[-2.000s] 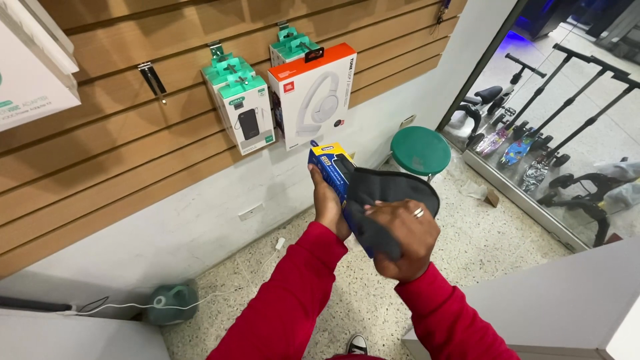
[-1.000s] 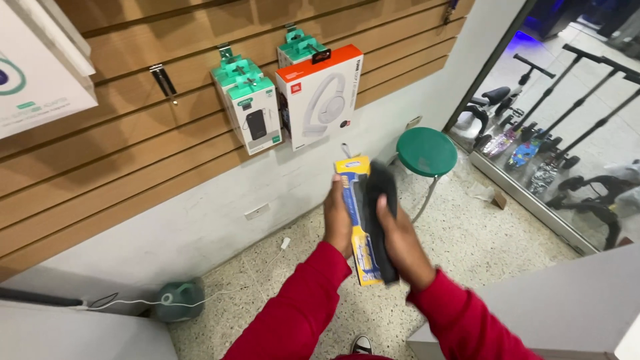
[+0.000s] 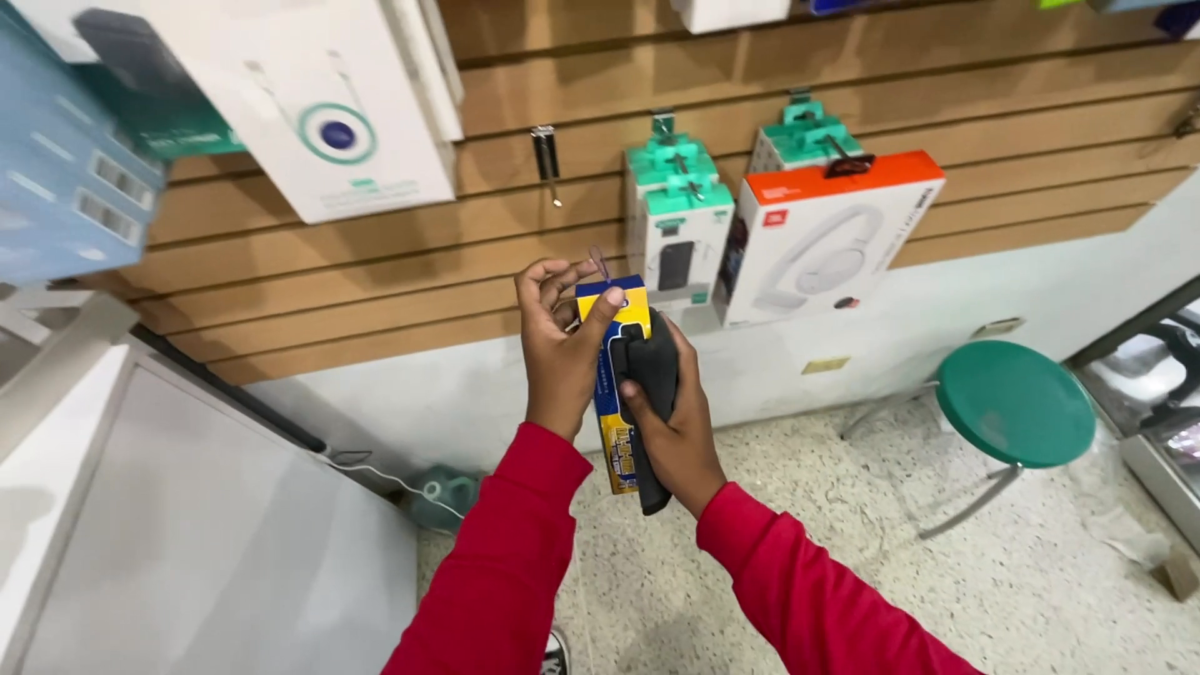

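A narrow blue-and-yellow cardboard box (image 3: pixel 616 436) stands nearly upright between my hands, a dark padded fabric item (image 3: pixel 653 375) lying along its right side. My left hand (image 3: pixel 560 342) is at the box's top end, thumb on the yellow face and fingers raised near a thin loop (image 3: pixel 600 264) that sticks up there. With my right hand (image 3: pixel 677 412) I grip the dark fabric item against the box, thumb across its front. Behind and above them, an empty metal display hook (image 3: pixel 546 164) juts from the slatted wall.
The wooden slatwall (image 3: pixel 375 272) bears a boxed headphone set (image 3: pixel 830 244), green-topped boxes (image 3: pixel 682 248) and a large white box (image 3: pixel 328 112). A green round stool (image 3: pixel 1016 403) stands at right, a white cabinet (image 3: pixel 234 525) at left. On the floor by the wall is a green plastic jug (image 3: pixel 441 497).
The view has swung left toward the slatwall. My left hand has moved from the box's side to its top end, and the fabric item now lies flat along the box.
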